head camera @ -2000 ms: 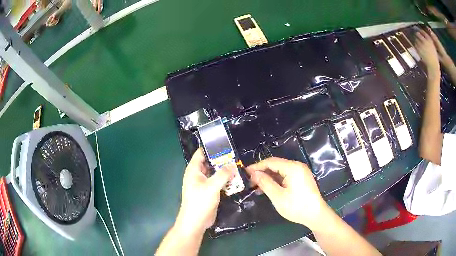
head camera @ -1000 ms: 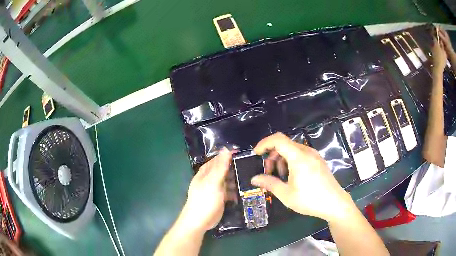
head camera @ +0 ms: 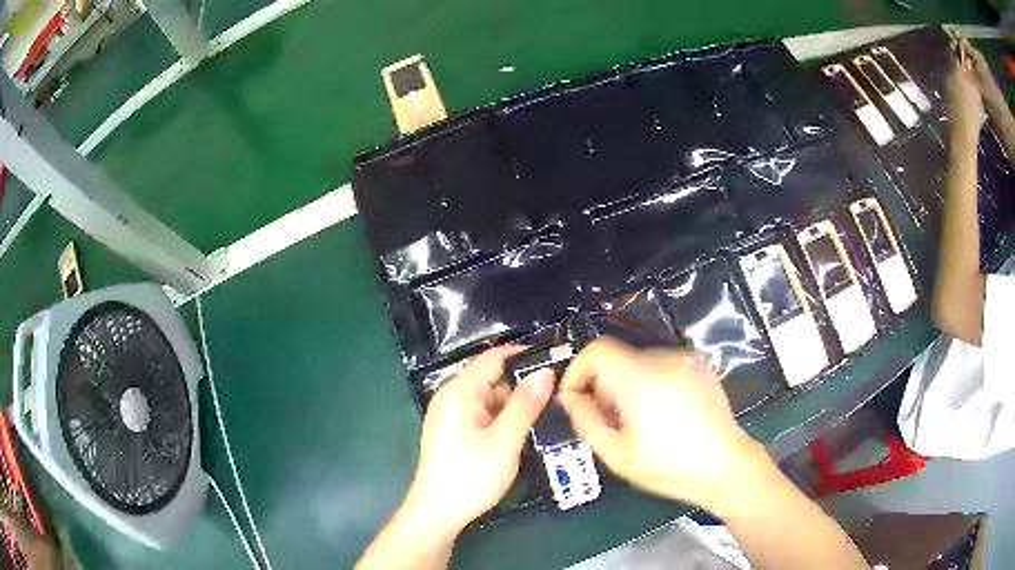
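Note:
The board assembly (head camera: 572, 473) lies over the lower part of the black pocket mat (head camera: 523, 167), its screen end up and its pale circuit end toward me. My left hand (head camera: 476, 429) holds its left side near the top, thumb on the screen's upper edge. My right hand (head camera: 646, 418) is at its upper right, thumb and fingertips pinched together and partly blurred; whether they hold a small part is hidden. Several gold front housings (head camera: 788, 323) lie in a row on the right of the mat.
A desk fan (head camera: 134, 406) stands at the left beside a pale post (head camera: 100, 189). An assembled keypad phone (head camera: 415, 95) lies on the green conveyor belt (head camera: 278, 111). At the right are another person's arm (head camera: 959, 223), more housings and a red stool (head camera: 868, 465).
The board's screen was uncovered a second ago; my left thumb now lies on it, and my right fingers have closed together near its top. The belt phone has shifted left.

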